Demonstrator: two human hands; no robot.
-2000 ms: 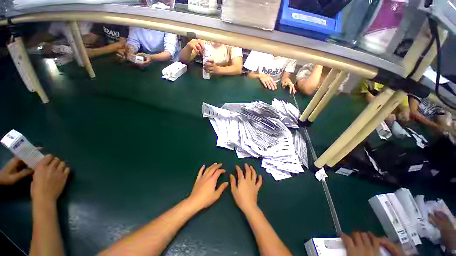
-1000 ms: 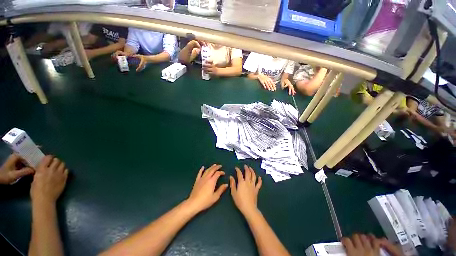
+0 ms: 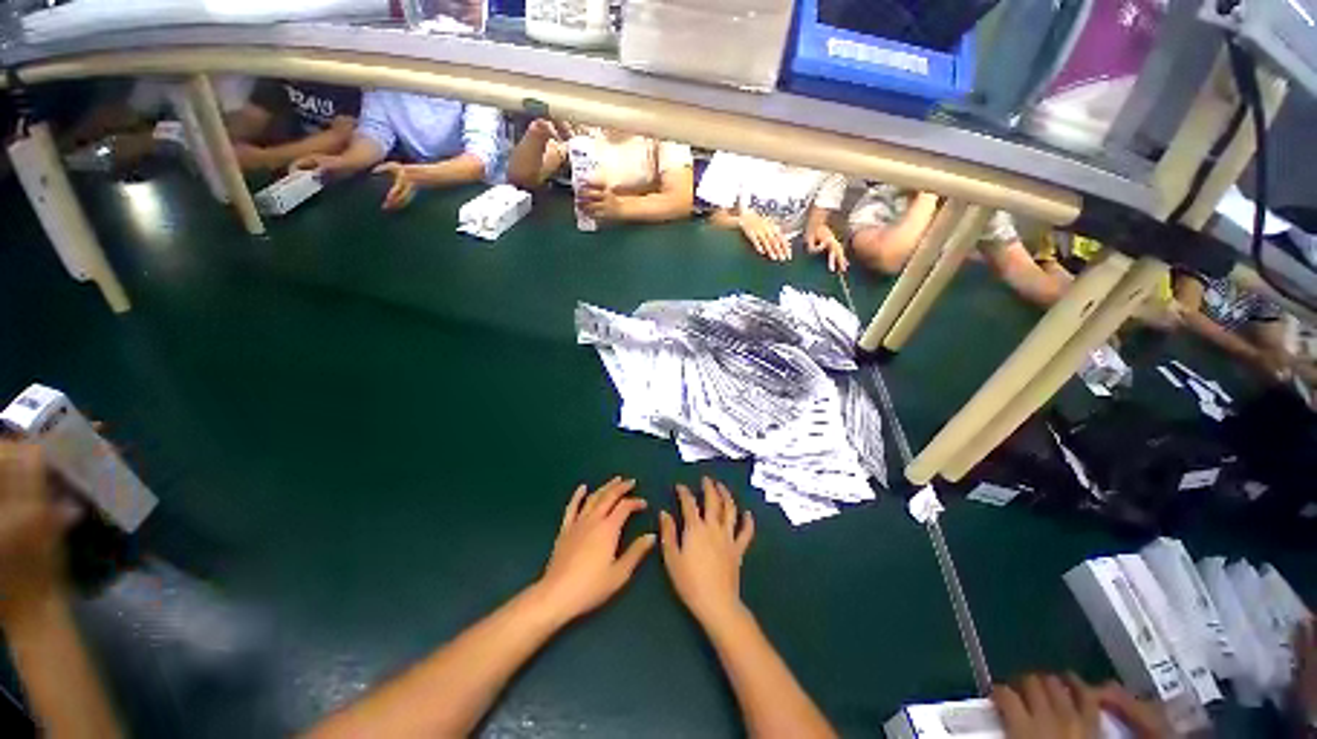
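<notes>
My left hand [image 3: 595, 549] lies palm down on the dark green tabletop [image 3: 361, 361], fingers spread, holding nothing. My right hand [image 3: 705, 546] lies palm down just beside it, fingers apart and empty. The two hands do not touch. A large loose heap of folded printed leaflets [image 3: 744, 383] lies just beyond my fingertips, with fine dark print on white strips. My hands do not touch the heap.
Neighbours' hands hold white cartons at the left edge [image 3: 98, 462] and bottom right [image 3: 946, 718]. White cartons [image 3: 1134, 621] stand in a row at right. Slanted pale posts [image 3: 1026, 378] carry the overhead shelf [image 3: 578, 80]. A pale seam [image 3: 946, 578] crosses the table. People sit opposite.
My hands have not visibly moved. The left neighbour's hands have shifted around the carton, which tilts differently. Across the table, a person's carton at the far left has been lowered to the tabletop.
</notes>
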